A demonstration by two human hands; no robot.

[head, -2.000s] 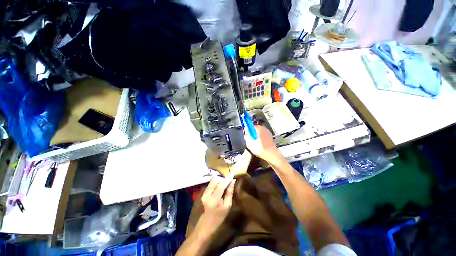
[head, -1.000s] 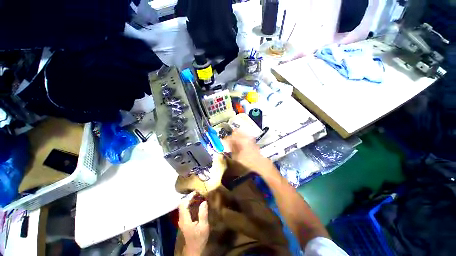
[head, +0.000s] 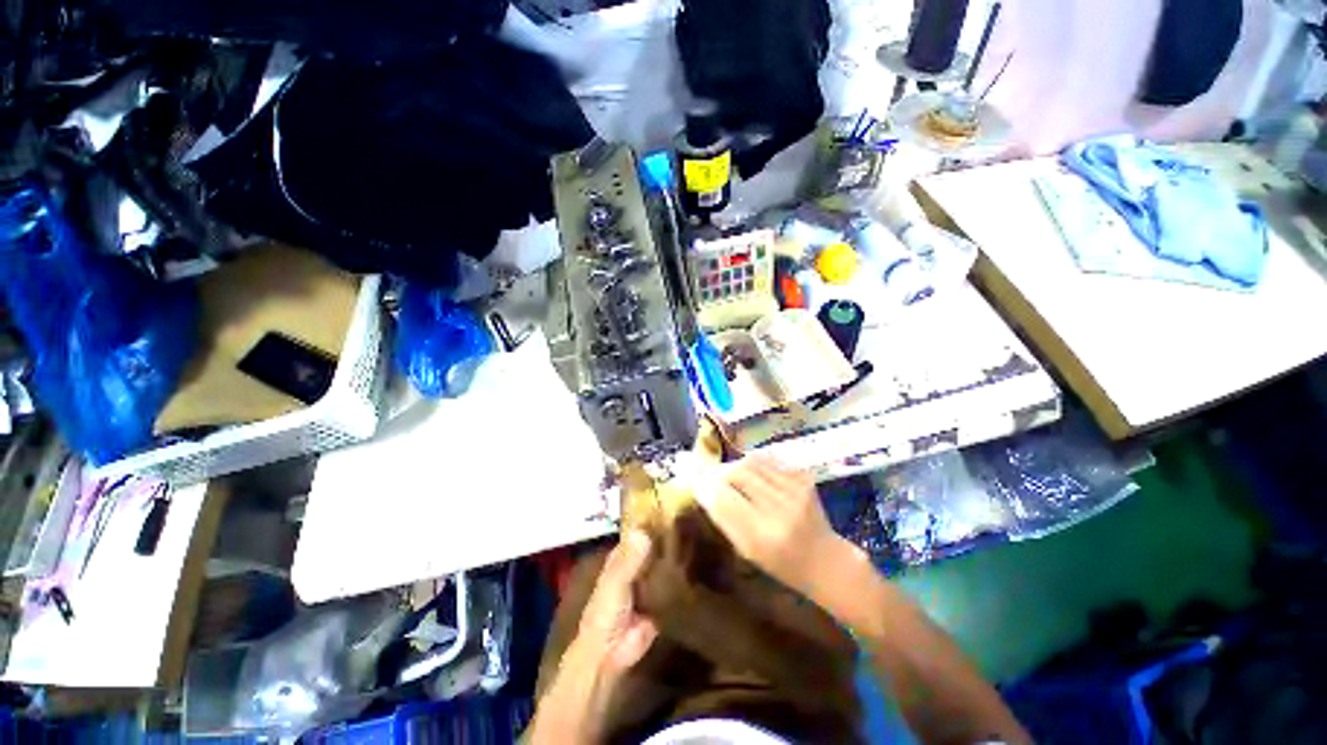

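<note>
The grey button-sewing machine (head: 619, 299) stands in the middle, its near end over the table edge. Brown cloth (head: 713, 611) hangs from the machine's near end into my lap. My left hand (head: 619, 604) holds the cloth at its left side, just below the machine. My right hand (head: 757, 510) is at the needle area, its fingers on the cloth; the fingertips are blurred and no button can be made out. A blue strip (head: 709, 373) lies along the machine's right side. The button tray (head: 742, 367) right of the machine holds small dark bits.
A calculator (head: 734, 274), dark thread cone (head: 840, 323), yellow item (head: 837, 262) and black bottle (head: 706, 173) stand right of the machine. A white basket (head: 364, 349) with a phone (head: 287, 365) is at left. Light blue cloth (head: 1172, 211) lies on the right table.
My right hand has moved from beside the tray to the cloth at the needle. My left hand has closed on the cloth's left side. The camera view has swung back left.
</note>
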